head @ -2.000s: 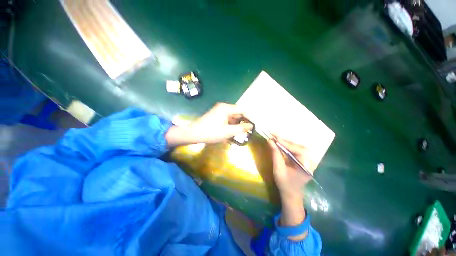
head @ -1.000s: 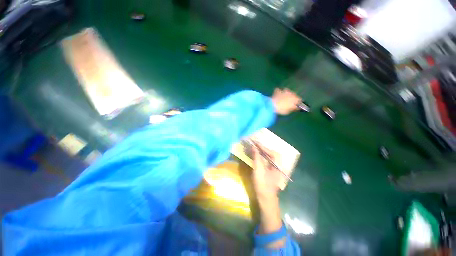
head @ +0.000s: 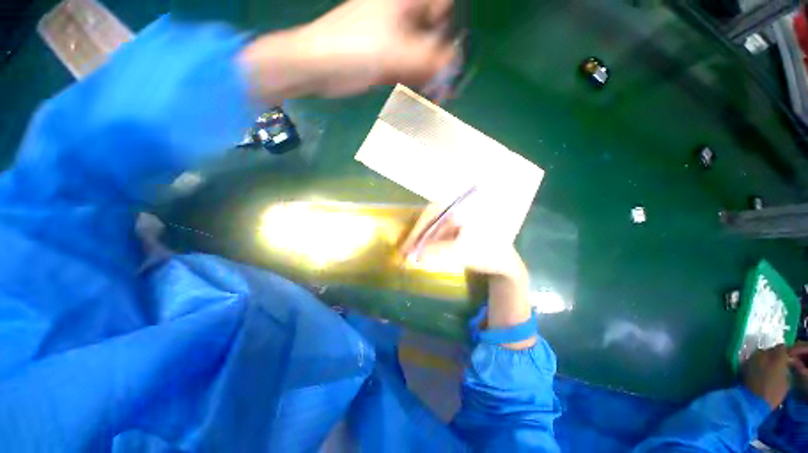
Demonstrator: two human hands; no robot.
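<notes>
My left hand [head: 376, 49] is raised at the top centre, blurred. Its fingers are closed around a small dark device housing [head: 447, 78], of which only a smeared part shows. My right hand [head: 487, 252] is over the lower edge of the white adhesive sheet [head: 470, 159] and holds the thin tweezers [head: 447, 219] between its fingers. Fine rows show at the sheet's upper left end. The shiny amber film [head: 341, 237] lies in front of me, partly under my right hand. Whether the tweezers hold anything cannot be seen.
A black unit [head: 277, 133] lies left of the sheet. Another unit [head: 595, 71] and a smaller one [head: 706, 157] lie to the right, with a white part [head: 639, 215]. A bagged sheet stack [head: 84, 35] is upper left. Another person's hand [head: 766, 376] touches a green-rimmed tray [head: 744, 310].
My left hand reached forward to one of two units and has drawn back with a dark unit; one remains there. My right hand has turned the tweezers, tips now pointing differently.
</notes>
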